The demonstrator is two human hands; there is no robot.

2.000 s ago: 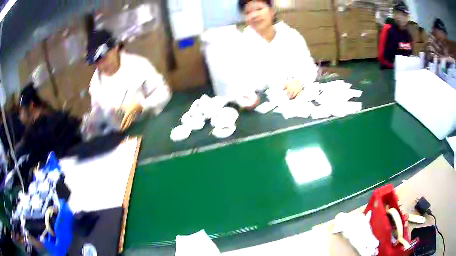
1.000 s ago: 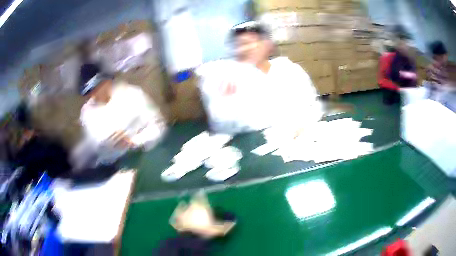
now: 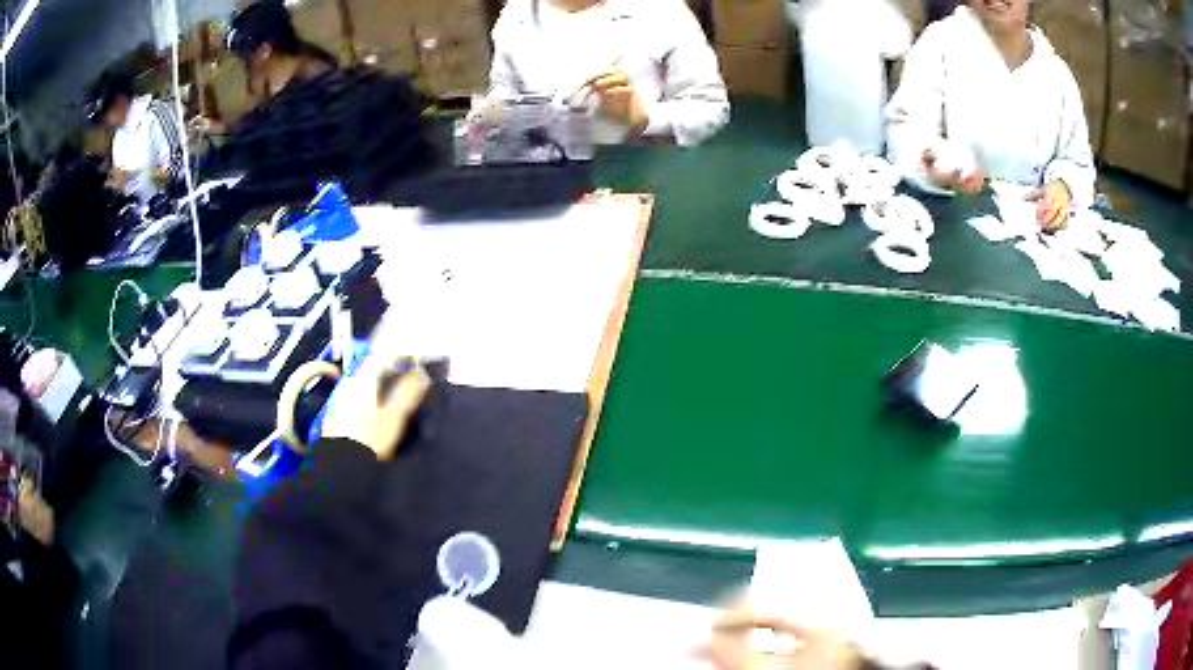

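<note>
My left hand (image 3: 380, 414), in a dark sleeve, reaches over the black mat beside the blue tape dispenser. Its fingers are closed around a dark, flat item (image 3: 425, 386), apparently a black electronic unit; blur and the hand hide part of it. My right hand (image 3: 801, 647) is blurred and cut off by the bottom edge, above the pale bench cover. It pinches a small white wad (image 3: 772, 640), apparently a wipe. Another black unit (image 3: 926, 389) lies on the green belt, its glossy face catching a bright reflection.
A white bottle (image 3: 461, 639) with a round flip lid stands at the bottom. Left are a blue tape dispenser (image 3: 268, 461) and white round-topped parts (image 3: 255, 336). White rings (image 3: 900, 250) and flat pieces (image 3: 1106, 268) lie across the belt, before co-workers. A red dispenser (image 3: 1179, 615) is at right.
The view has swung left. My left hand has come to the black mat by the blue dispenser. My right hand has entered at the bottom. A black unit now shows on the belt.
</note>
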